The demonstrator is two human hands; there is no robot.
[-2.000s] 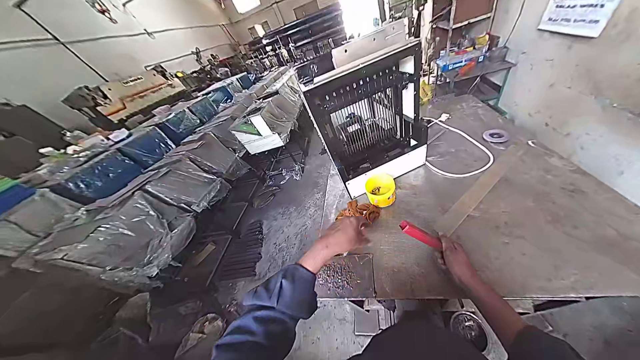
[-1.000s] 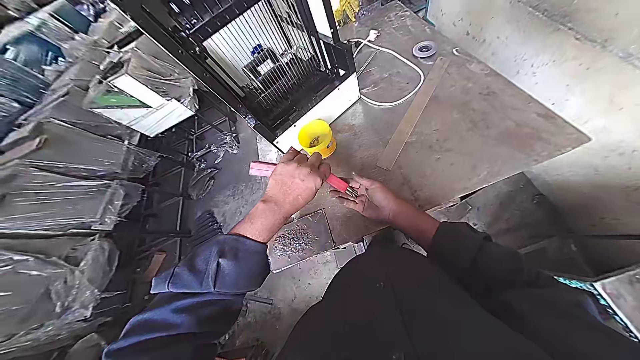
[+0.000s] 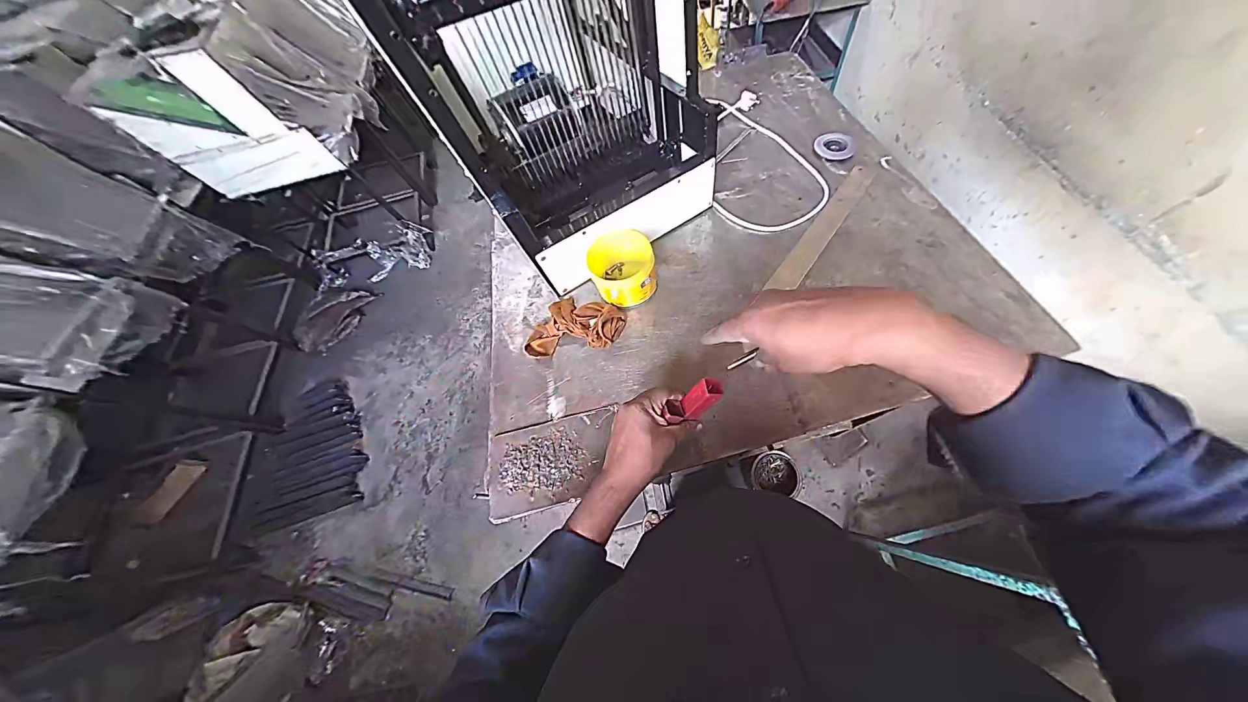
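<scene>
My left hand (image 3: 642,437) is closed around a red hollow case (image 3: 700,400), seemingly plastic, whose end faces up and to the right. Over the workbench, my right hand (image 3: 838,331) holds a thin metal rod or bit (image 3: 743,359) at its fingertips, apart from the case. Behind my left hand lies a crumpled brown cloth (image 3: 577,326). A yellow tub (image 3: 622,268) with small items in it stands beside the cloth, against the white base of a black-framed appliance (image 3: 624,219) with a wire grille.
Small metal pieces (image 3: 544,462) lie on the bench's front left corner. A flat strip (image 3: 819,229), a white cable (image 3: 780,226) and a roll of tape (image 3: 834,146) lie toward the back right. Plastic-wrapped units (image 3: 88,205) stand left, a wall (image 3: 1092,146) right.
The red item was in my right hand two seconds ago, and both hands were close together at it one second ago. Now my left hand has the case, and my right hand is apart with the metal rod.
</scene>
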